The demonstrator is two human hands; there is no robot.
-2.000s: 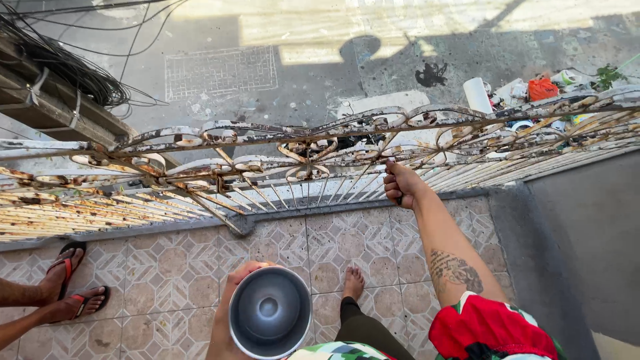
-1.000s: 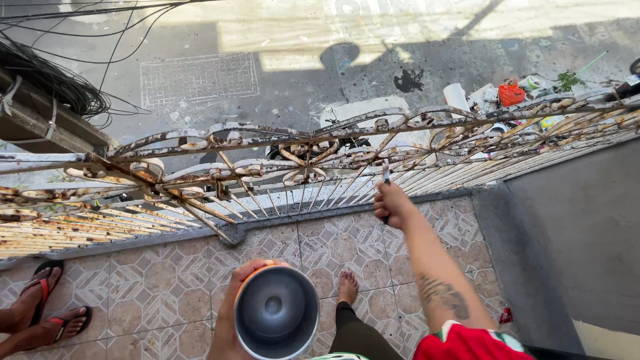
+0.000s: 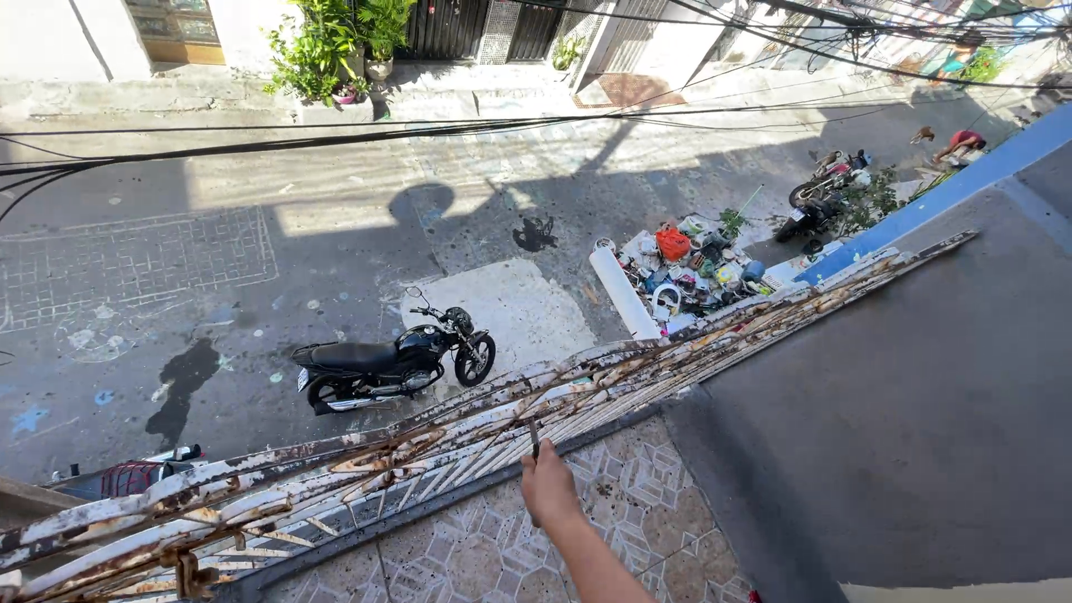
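My right hand (image 3: 548, 486) is closed around a small tool with a narrow metal blade (image 3: 534, 435); its exact kind cannot be told. The blade points up toward the rusty metal railing (image 3: 469, 425), whose white paint is flaking; whether it touches the bars I cannot tell. The railing runs diagonally across the view, and below it lies the patterned tile floor (image 3: 494, 548) with dark specks on it. My left hand is out of view, and so is the grey bowl.
A smooth grey wall (image 3: 879, 402) closes off the right side. Beyond the railing, down in the street, stand a black motorcycle (image 3: 394, 356) and a heap of rubbish (image 3: 695, 268). A crouching person (image 3: 963, 144) is far off at the upper right. Black cables (image 3: 335, 142) cross overhead.
The view has swung up and right over the street. My left hand with the grey bowl, seen earlier at the bottom, has left the view, as have the sandalled feet at left.
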